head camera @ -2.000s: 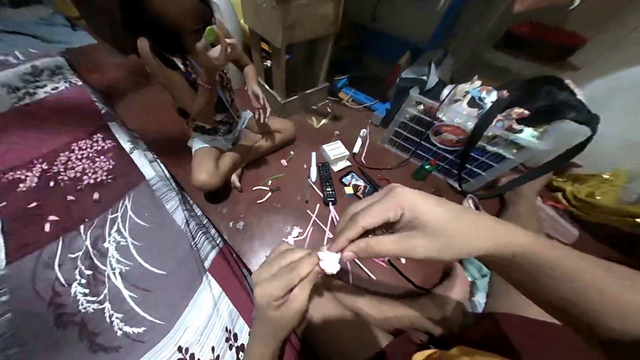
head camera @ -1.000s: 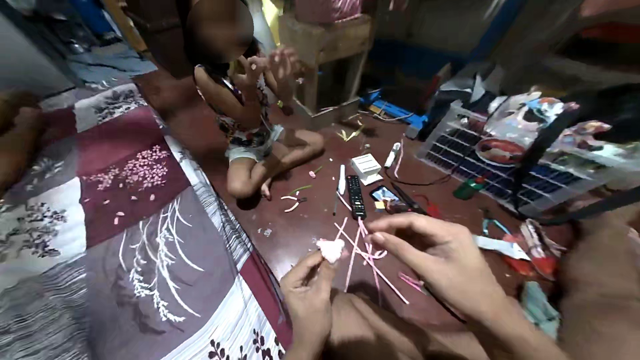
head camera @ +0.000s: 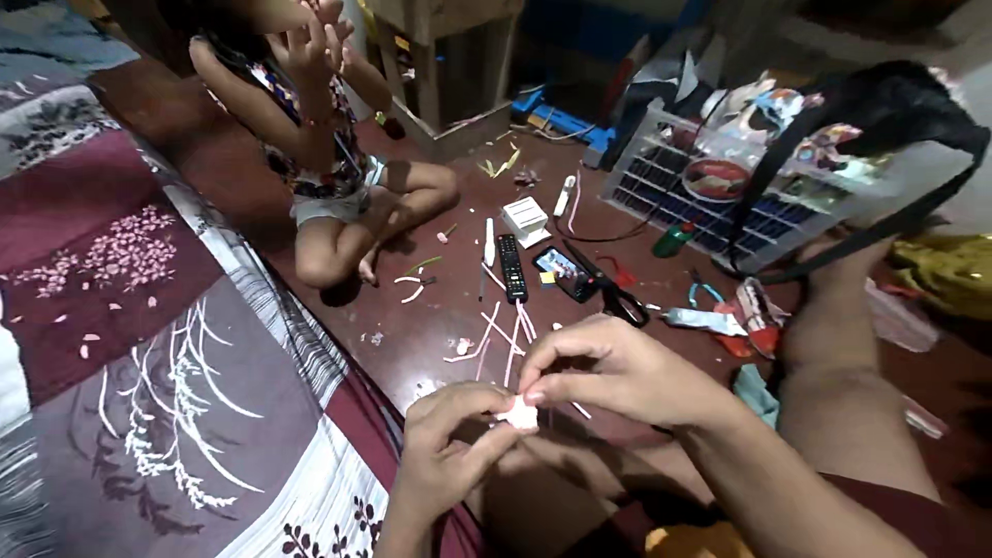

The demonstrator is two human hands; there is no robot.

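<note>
Between the thumb and fingers of my left hand (head camera: 457, 438) is a small pale pink, flower-like piece (head camera: 521, 415). My right hand (head camera: 612, 372) has its thumb and index fingertips pinched at the top edge of the same piece. Just beyond my hands, thin pink strips (head camera: 511, 341) lie crossed on the dark red floor. Past them rest a black remote control (head camera: 511, 267), a smartphone (head camera: 566, 273) with its screen lit, black-handled scissors (head camera: 620, 302) and a small white box (head camera: 526, 218).
A person (head camera: 325, 147) sits cross-legged across the floor. Patterned fabric (head camera: 209, 372) covers the left side. At right stand a plastic crate (head camera: 659, 170) with a black strap, a green bottle (head camera: 673, 240), blue-handled pliers (head camera: 704, 290) and a tube (head camera: 705, 320). A wooden stand (head camera: 453, 70) is behind.
My right hand was apart from the pale piece one second ago and now touches it. My left hand still holds the piece. The seated person's hands have risen toward the face. The view has shifted.
</note>
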